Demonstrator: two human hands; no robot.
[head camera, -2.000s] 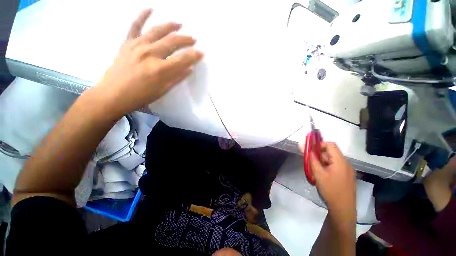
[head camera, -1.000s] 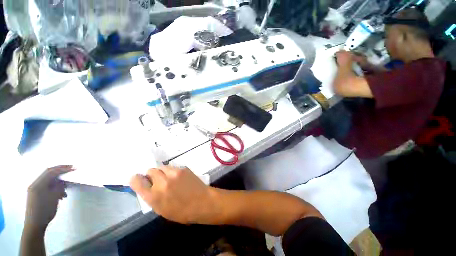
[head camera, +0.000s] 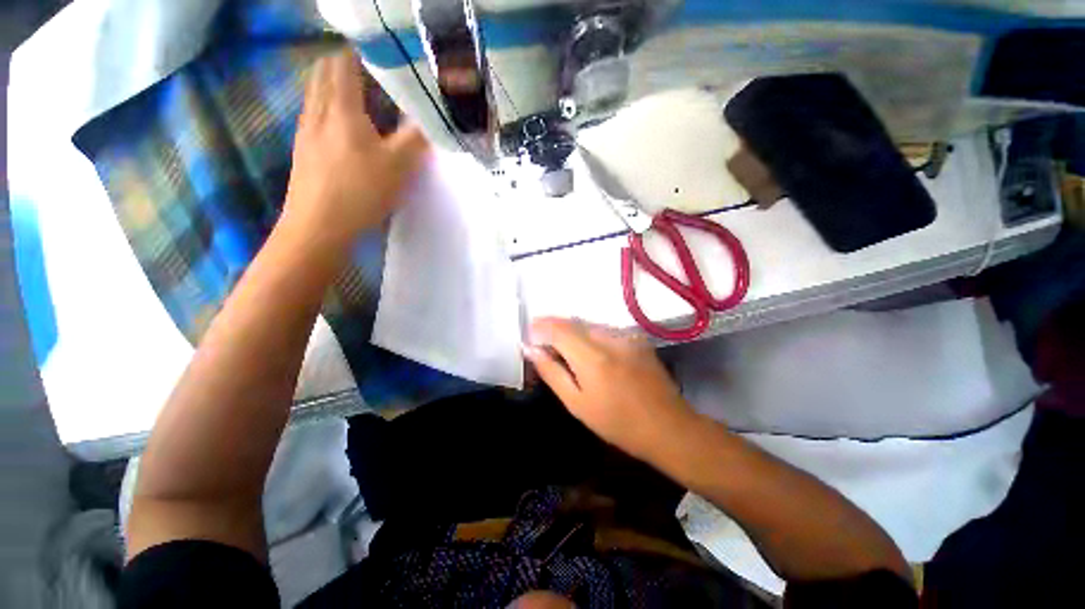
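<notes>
A white cut piece (head camera: 450, 280) lies over a plaid fabric (head camera: 202, 155) of blue, yellow and grey checks, left of and below the needle area (head camera: 494, 179). My left hand (head camera: 345, 149) lies over the plaid fabric at the white piece's upper left edge, its fingers pointing away from me. My right hand (head camera: 589, 375) is at the white piece's lower right corner, thumb and fingertips close together on its edge. Red-handled scissors (head camera: 687, 276) lie on the table right of the needle, blades towards it.
A black smartphone (head camera: 831, 161) lies right of the scissors, beside a small brown block (head camera: 753, 176). The sewing machine's white head (head camera: 761, 54) crosses the top. Cut pieces with a dark edge line (head camera: 857, 381) hang below the table at right; more pale pieces (head camera: 309, 476) are at lower left.
The view has turned down and closer to the needle. Plaid fabric now shows under the white piece. My hands have moved to the needle area; the scissors remain on the table.
</notes>
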